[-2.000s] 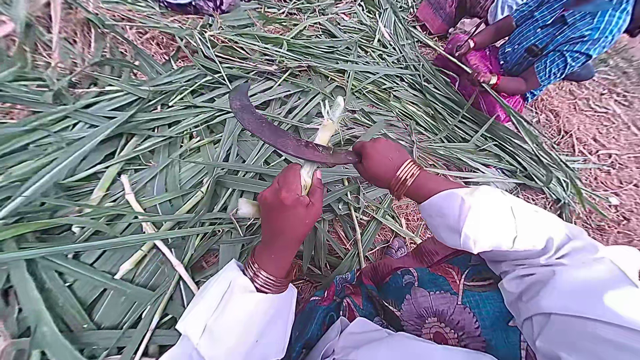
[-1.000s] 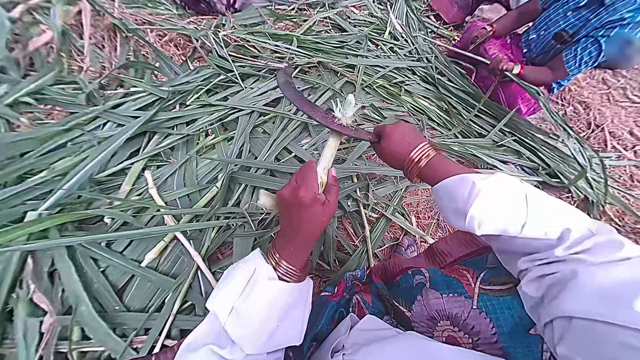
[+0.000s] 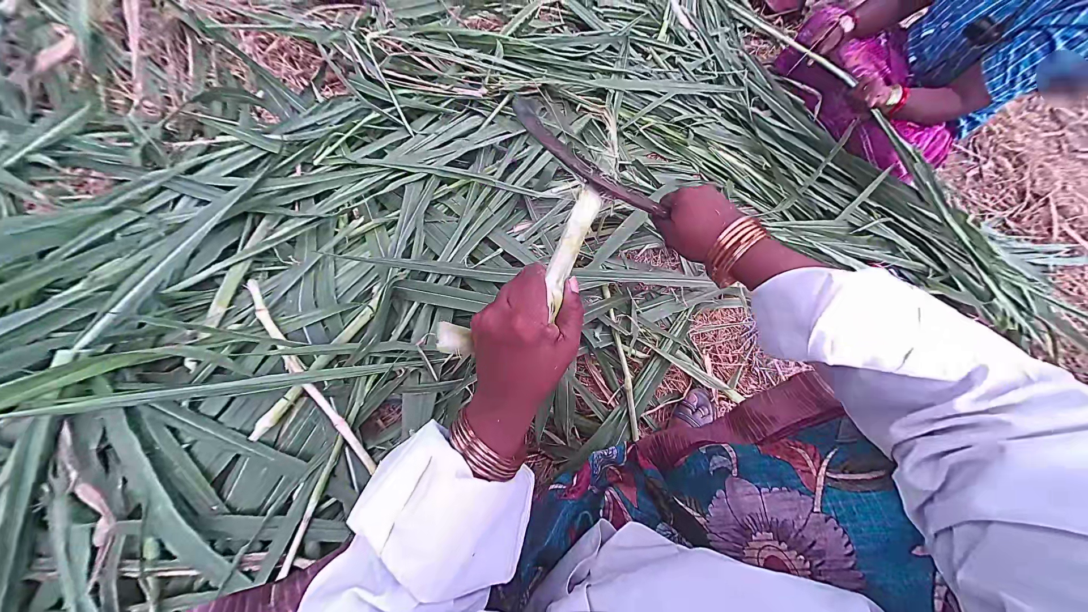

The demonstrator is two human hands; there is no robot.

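My left hand point(image 3: 525, 340) is closed around a pale, thick plant stalk point(image 3: 571, 242) that points up and slightly right. In my right hand point(image 3: 699, 223) is the handle end of a sickle point(image 3: 578, 161); its dark curved blade reaches up and left, and its edge meets or lies just over the stalk's upper end. My fist hides the sickle's handle. Beside my left hand, a pale cut stalk end point(image 3: 453, 338) shows; whether it belongs to the held stalk I cannot tell.
Long green leaves and stalks point(image 3: 212, 280) cover the ground around my hands. A thin dry stalk point(image 3: 310, 382) lies at the left. At the upper right another person point(image 3: 943, 76) sits holding a long stalk. Patterned cloth point(image 3: 765, 510) covers my lap; dry straw shows at the right.
The stalk's frayed, splayed top, plain in both earlier frames, no longer shows; its upper end now looks blunt at the blade. Both hands keep their holds.
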